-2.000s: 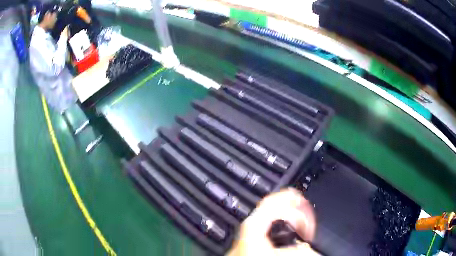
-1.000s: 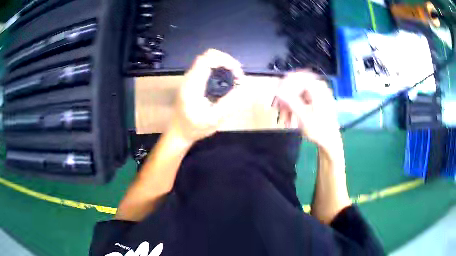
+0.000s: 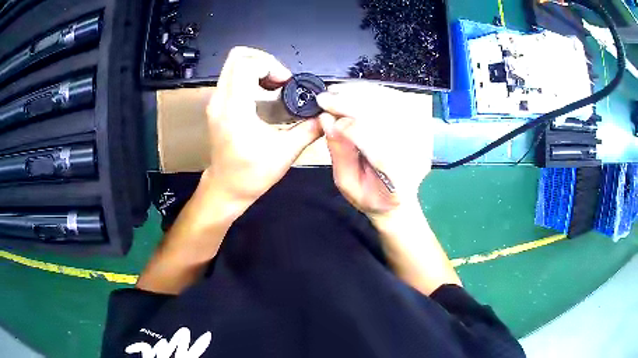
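My left hand (image 3: 245, 133) holds a black tubular product (image 3: 294, 96), seen end-on as a dark disc with a round centre and small bright spots. It is above the cardboard work pad (image 3: 183, 133). My right hand (image 3: 378, 133) touches the right side of the disc with thumb and fingertips. Whatever small part is at those fingertips is hidden. A small metallic thing, perhaps a screw, shows at the curled fingers of my right hand.
Black parts tray (image 3: 280, 42) lies behind the pad, with small black parts (image 3: 409, 42) at its right. Foam product tray (image 3: 119, 126) holds tubes at left. White plate (image 3: 532, 73) sits on a blue bin (image 3: 462, 98). A black cable (image 3: 518, 133) curves at right; blue corrugated holders (image 3: 556, 199) are lower right.
My right hand has moved left from over the pad to the disc and now touches it. The disc has shifted slightly up, and the view has moved a little.
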